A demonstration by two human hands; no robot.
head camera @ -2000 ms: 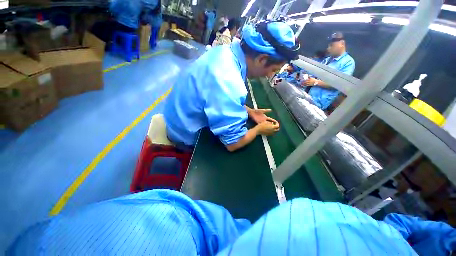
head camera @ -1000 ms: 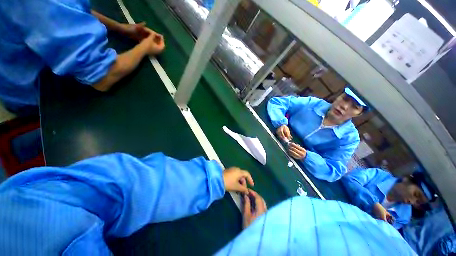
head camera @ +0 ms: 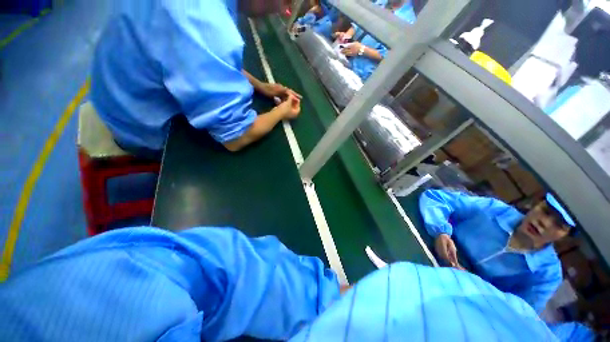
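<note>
Only a sliver of skin of my left hand (head camera: 345, 288) shows at the end of my left sleeve, near the white edge rail (head camera: 324, 226). My blue smock covers the rest, so its fingers and anything in them are hidden. My right hand is not in view. The tip of a white sheet (head camera: 376, 258) shows on the green conveyor belt (head camera: 348, 207), partly covered by my smock. The dark green worktop (head camera: 221, 184) lies on the near side of the rail.
A worker in blue (head camera: 194, 67) sits ahead at the left on a red stool (head camera: 114, 190), hands over the rail. A grey post (head camera: 361, 107) rises from the rail. A silvery roll (head camera: 354, 93) lies beyond the belt. Another worker (head camera: 495, 234) sits across at the right.
The view has swung left, after showing more of the floor two seconds ago. My two hands, seen close together at the rail one second ago, are now almost wholly hidden, as is most of the sheet.
</note>
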